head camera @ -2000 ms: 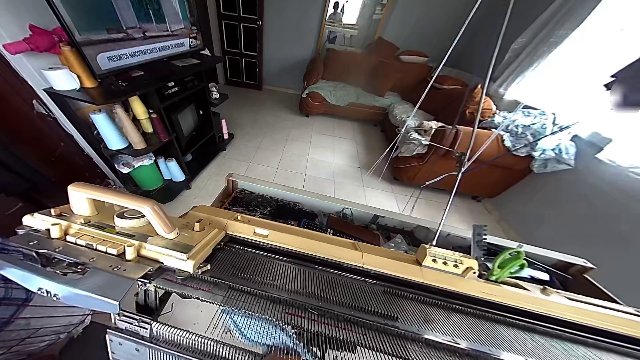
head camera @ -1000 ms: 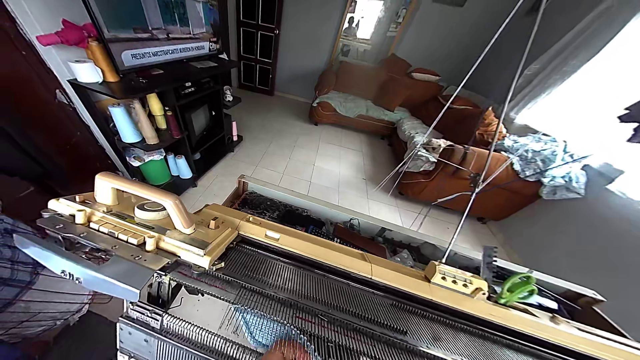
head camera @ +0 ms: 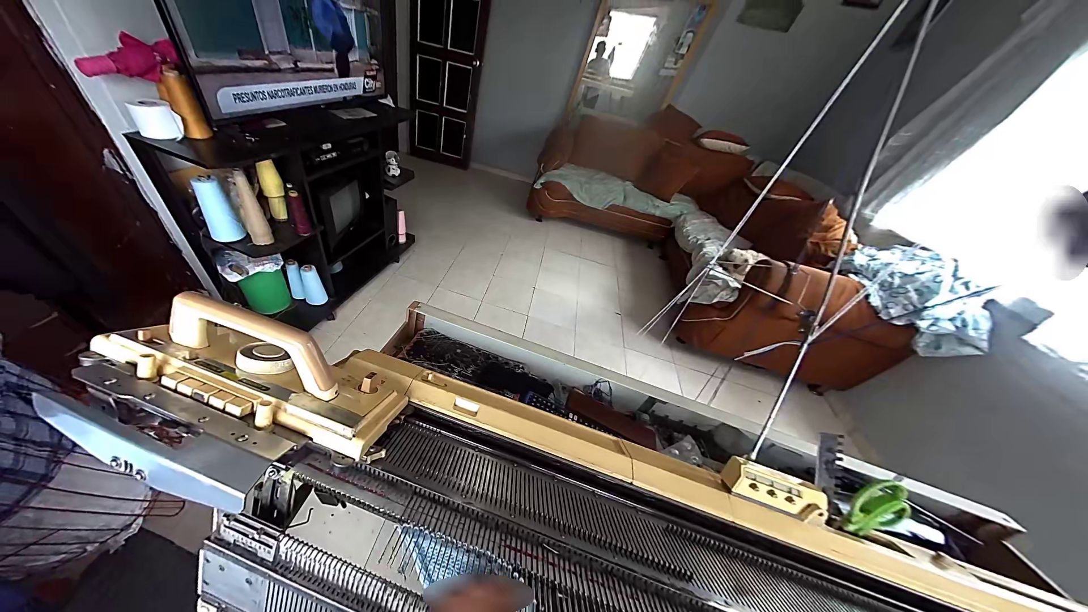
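Note:
At the bottom edge, a small blurred part of a hand, seemingly my left hand (head camera: 480,593), lies at the light blue knitted mesh (head camera: 442,552) between the needle beds; its fingers and any hold are hidden. My right hand is out of view. The knitting machine's needle bed (head camera: 544,489) runs diagonally to the lower right. On its left end sits the beige carriage (head camera: 255,382) with a curved handle, joined to a grey metal arm (head camera: 144,450). A beige tension-mast base (head camera: 775,489) stands on the back rail, with thin rods rising from it.
Behind the rail lies a long open trough (head camera: 595,348) with assorted items. Green-handled scissors (head camera: 877,507) and a dark comb-like tool (head camera: 829,463) are at its right. A black shelf (head camera: 246,153) holds yarn cones and a television. Plaid cloth (head camera: 30,425) shows at left; orange sofas (head camera: 765,314) stand beyond.
No hand showed two seconds ago; one second ago part of one came into sight at the blue mesh, and it is still near there. The carriage remains at the left end.

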